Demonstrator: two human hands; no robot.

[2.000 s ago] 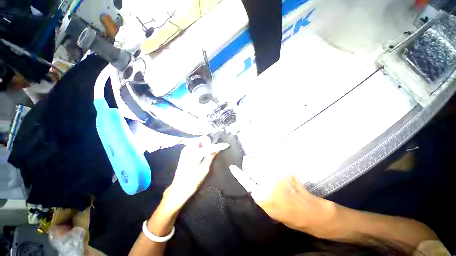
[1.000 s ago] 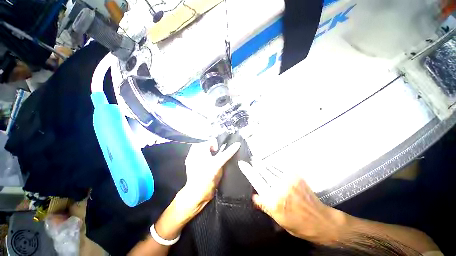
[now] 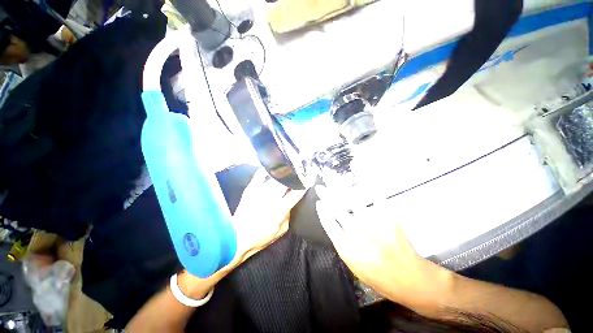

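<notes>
The black garment piece [image 3: 286, 273] runs from the lower edge up to the needle area of the white sewing machine [image 3: 416, 91]. My left hand [image 3: 263, 208] lies on the cloth's left side, fingertips near the presser foot, partly behind the blue lamp [image 3: 188, 195]. My right hand [image 3: 364, 240] lies along the cloth's right edge, fingers extended over the white bed [image 3: 468, 188], fingertips near the needle. The needle itself is hidden in glare and metal parts. Both hands press or guide the cloth; the exact finger grip is washed out.
A large black cloth pile [image 3: 71, 123] lies at left. A black strip [image 3: 471, 52] hangs over the machine arm. A clear-topped box [image 3: 575, 130] is at the right. A ruler-marked edge [image 3: 500, 237] borders the bed. A plastic bag [image 3: 49, 286] is at lower left.
The view has shifted closer, and the machine head and lamp look larger. My left hand is now further left of the needle and partly behind the lamp. The cloth's seam line no longer shows clearly.
</notes>
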